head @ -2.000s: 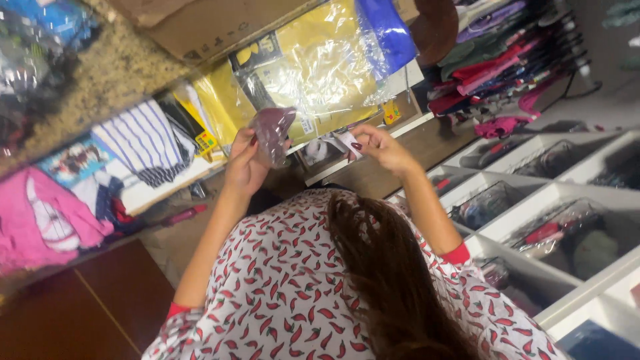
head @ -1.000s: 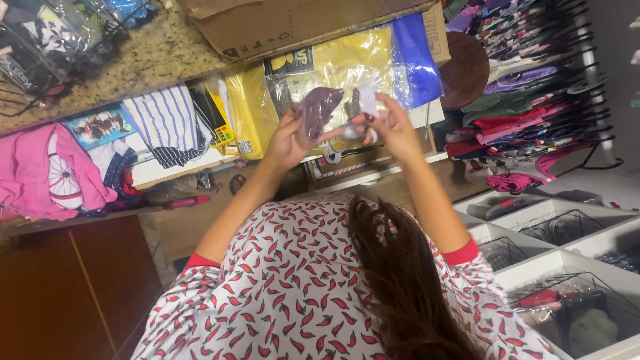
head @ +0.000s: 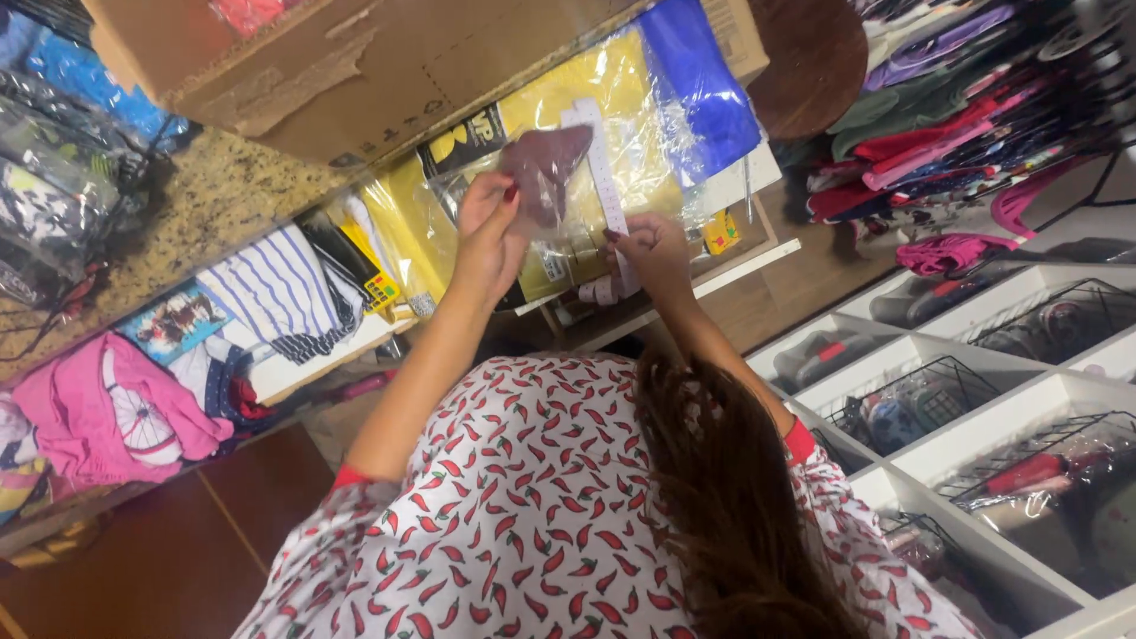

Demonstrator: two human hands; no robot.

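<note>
My left hand [head: 490, 235] grips the edge of a clear plastic bag with a folded maroon garment [head: 546, 173] inside. My right hand [head: 652, 253] pinches a strip of small white labels [head: 603, 173], which stretches up along the bag's right side; its lower end curls beneath the fingers. Under both lie yellow plastic packages [head: 577, 75] with a blue one [head: 697, 89] at their right.
A cardboard box [head: 293, 80] stands on the granite counter [head: 240, 182], near bagged goods [head: 53, 177]. Striped [head: 275, 288] and pink clothes [head: 115, 408] lie at left. White compartments [head: 958, 399] and hanging clothes [head: 932, 133] are at right.
The label strip, bunched at my right hand a second ago, now extends beside the maroon garment's bag. My left hand still holds that bag. The view has shifted, showing more of the cardboard box.
</note>
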